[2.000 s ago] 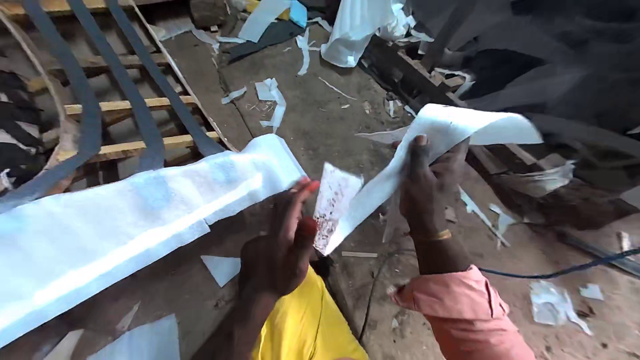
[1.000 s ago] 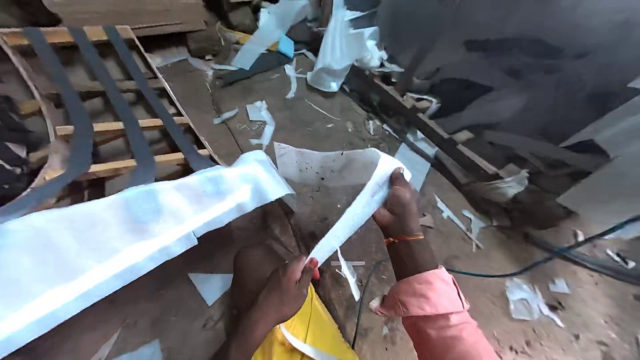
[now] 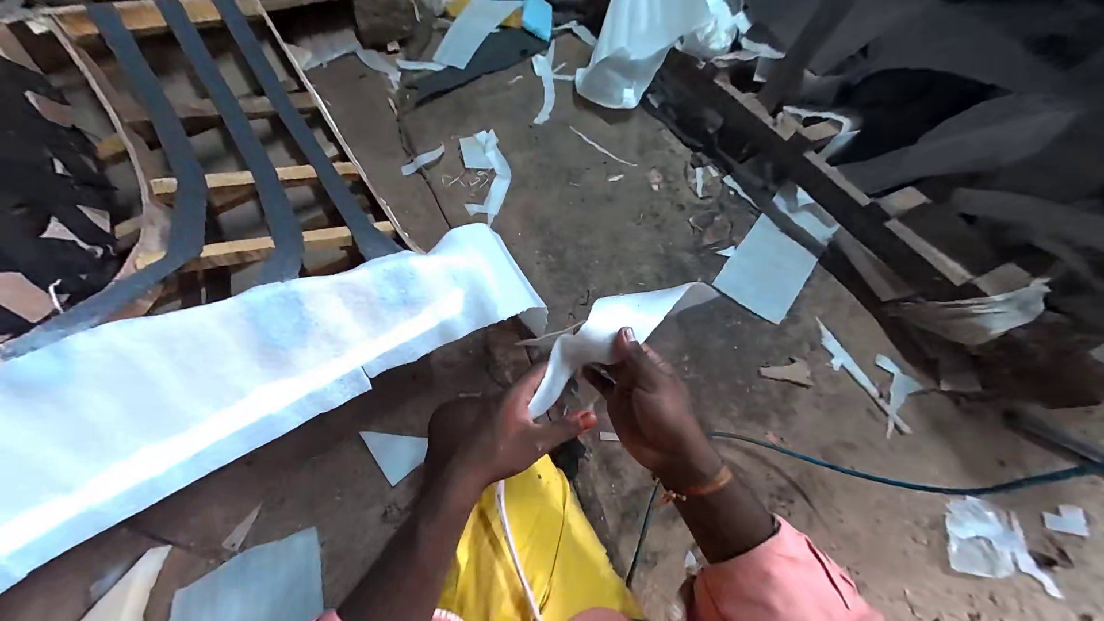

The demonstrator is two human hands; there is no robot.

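A white fabric-like strip (image 3: 617,317) is held between my two hands above the floor. My right hand (image 3: 651,401) pinches its middle between thumb and fingers, and its far end curls away to the right. My left hand (image 3: 522,431) has its lower end between the thumb and the fingers. Left of them, a long white padded sheet (image 3: 285,345) lies over the near end of a wooden frame (image 3: 250,246) that carries dark webbing straps (image 3: 237,129). A narrow white strip (image 3: 511,539) rests on the yellow cloth (image 3: 543,552) over my lap.
White scraps lie about the brown floor (image 3: 604,198), among them a squarish sheet (image 3: 772,267). A dark cable (image 3: 897,485) runs along the right. A clear plastic wrap (image 3: 625,52) stands at the back, and a wooden frame with dark cloth (image 3: 923,241) lines the right side.
The held strip was stretched out between my hands a second ago and is now bunched, with its far end to the right. My hands are closer together.
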